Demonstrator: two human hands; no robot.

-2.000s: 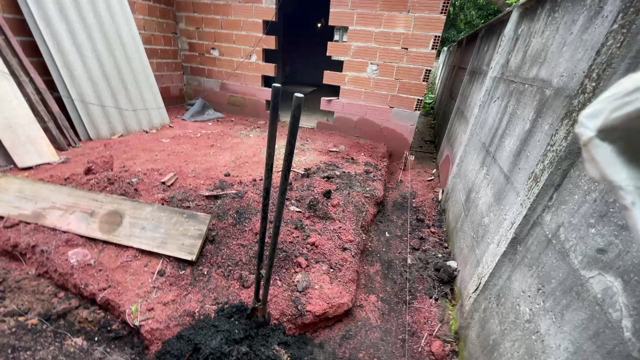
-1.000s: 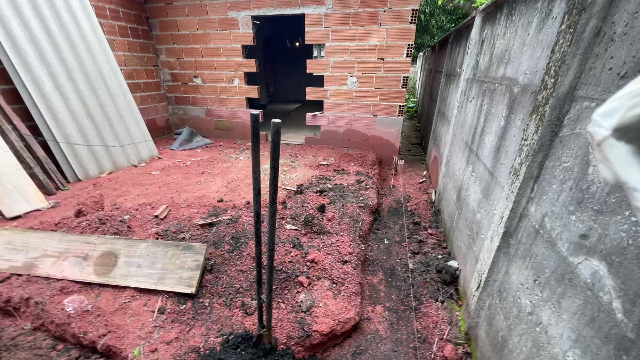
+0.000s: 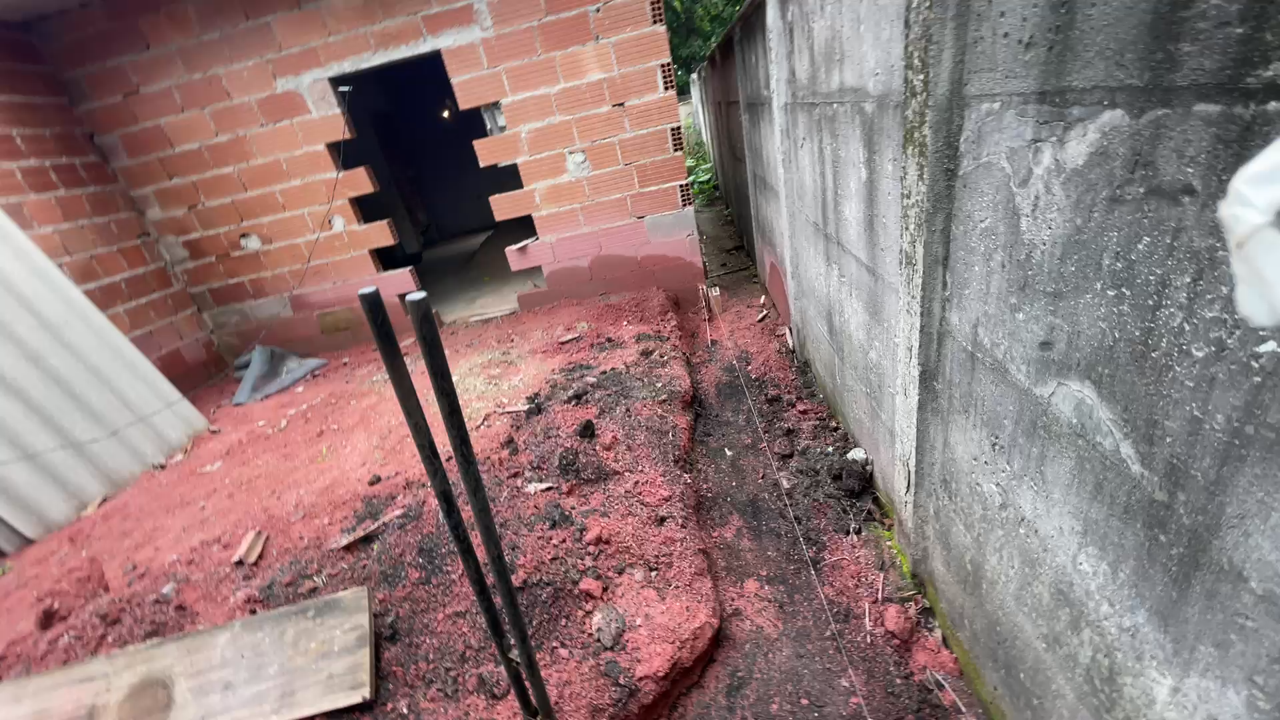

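Neither my left hand nor my right hand shows in the head view. Two dark poles point(image 3: 465, 470) rise side by side from the bottom of the view and lean to the left, their tops a little apart. Their lower ends are cut off by the frame's edge. A taut string point(image 3: 775, 470) runs along the narrow trench point(image 3: 740, 560) toward small stakes near the brick wall's corner. Left of the poles a wooden board point(image 3: 230, 660) lies on the red soil. A blurred whitish object point(image 3: 1255, 235) at the right edge cannot be identified.
A concrete wall point(image 3: 1040, 380) bounds the trench on the right. Ahead stands a hollow-brick wall point(image 3: 240, 150) with a jagged doorway point(image 3: 430, 180). Corrugated sheets point(image 3: 70, 400) lean at the left, near a grey crumpled piece point(image 3: 275, 372). Loose clods and fragments cover the raised soil point(image 3: 620, 560).
The view has tilted and shifted. The dark soil heap around the poles' base, visible two seconds ago, has left the frame.
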